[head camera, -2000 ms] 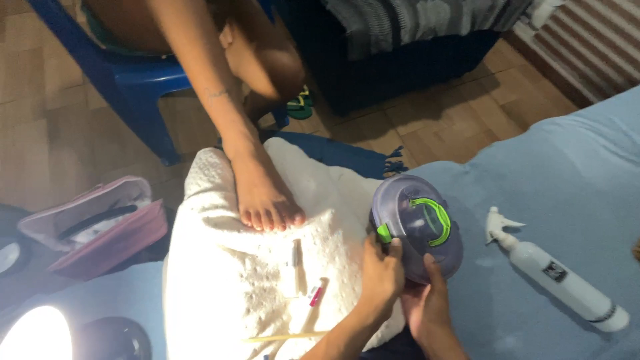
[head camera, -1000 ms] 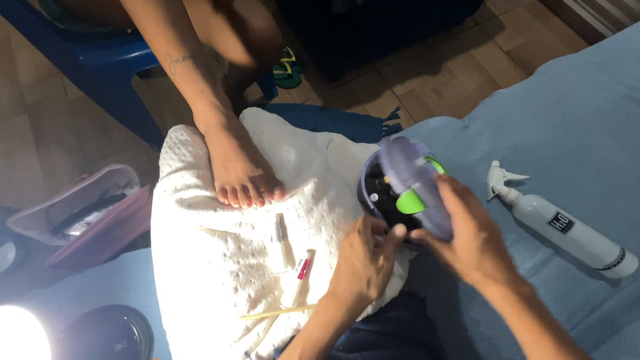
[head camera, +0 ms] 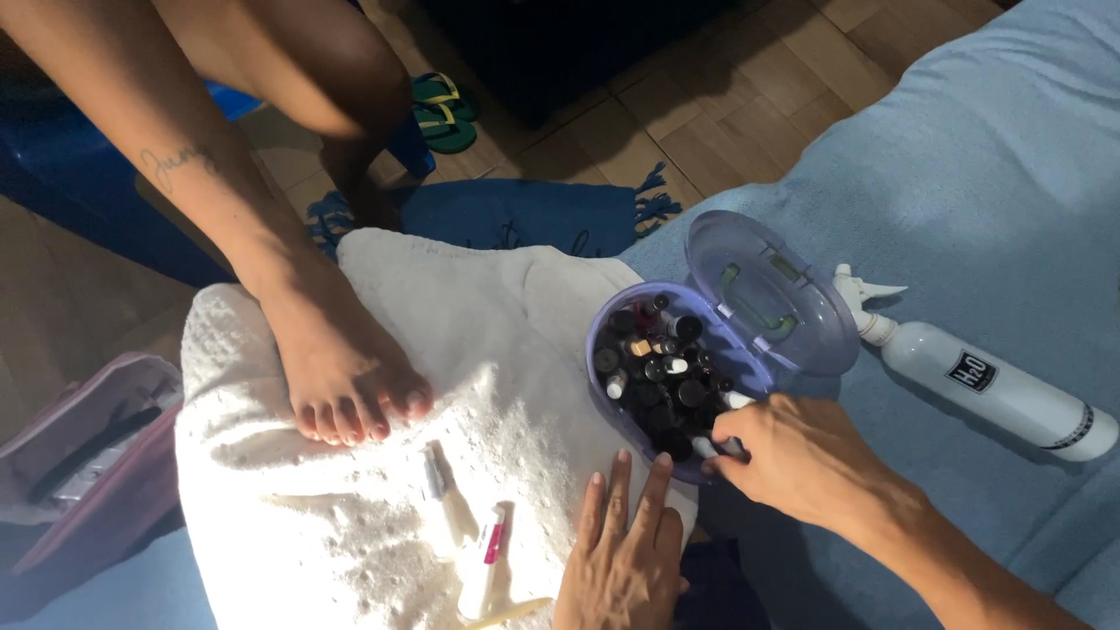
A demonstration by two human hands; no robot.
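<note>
A purple oval plastic case (head camera: 599, 394) lies with its clear lid (head camera: 774, 289) folded back, full of nail polish bottles (head camera: 669, 372) with mostly black caps. My right hand (head camera: 801, 455) reaches into the case's near right side, its thumb and fingers on a white-capped bottle (head camera: 722, 448). My left hand (head camera: 621, 551) rests on the white towel (head camera: 490, 315), fingers spread, fingertips at the case's near edge, holding nothing. Another person's bare foot (head camera: 341, 359) rests on the towel. Nearer lie a silver-capped bottle (head camera: 444, 499), a white tube with a pink label (head camera: 486, 560) and a thin wooden stick (head camera: 512, 612).
A white spray bottle (head camera: 997, 376) lies on the blue cloth (head camera: 945, 219) at right. A pink zip case (head camera: 105, 472) stands open at left. Beyond the towel are a fringed blue mat (head camera: 516, 210), green flip-flops (head camera: 444, 114) and a blue plastic chair (head camera: 79, 184).
The case, closed two seconds ago, now has its lid fully back and its bottles in view. My right hand has gone from the lid into the case; my left hand has come down onto the towel.
</note>
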